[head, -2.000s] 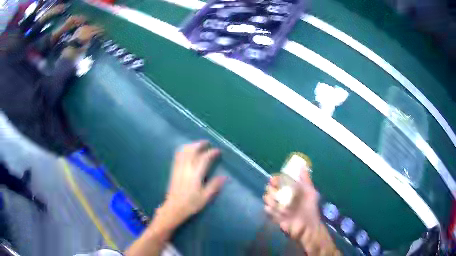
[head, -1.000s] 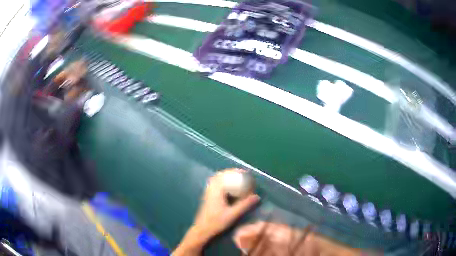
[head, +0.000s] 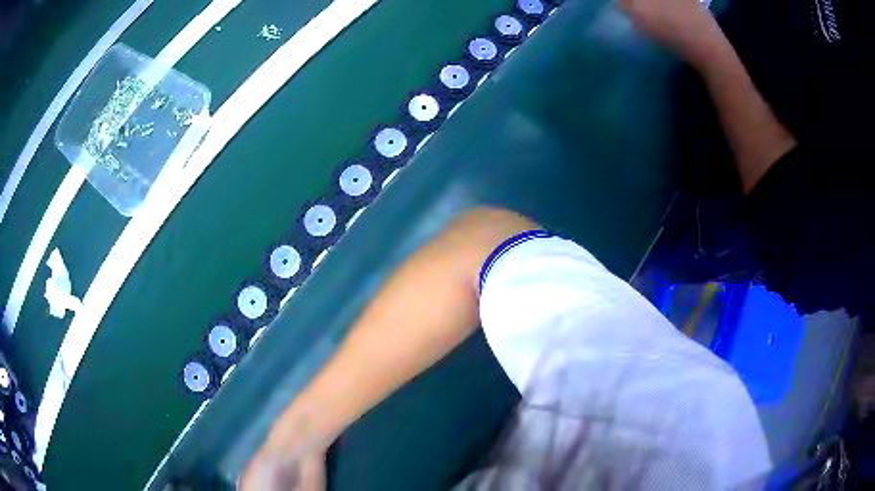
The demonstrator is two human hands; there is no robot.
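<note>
A row of several black discs with pale round centres and dark dots (head: 319, 221) runs diagonally along the bench's white line. My right arm, in a pale sleeve with blue trim, crosses the lower middle, beside the row. My right hand (head: 283, 472) is at the bottom edge, blurred and cut off; its fingertips and anything in them are hidden. My left hand is out of the picture. A clear shallow tray (head: 144, 177) with small green bits stands at the upper left.
A crumpled white sheet (head: 59, 286) lies below the clear tray. More black units (head: 14, 412) show at the left edge. Another person in dark clothes (head: 815, 211) is at the right, their hand (head: 676, 24) at the top. A blue bin (head: 768, 340) is at the lower right.
The view has swung right along the bench. The row of discs now fills the middle. My left hand has left the picture, and my right hand is at the bottom edge.
</note>
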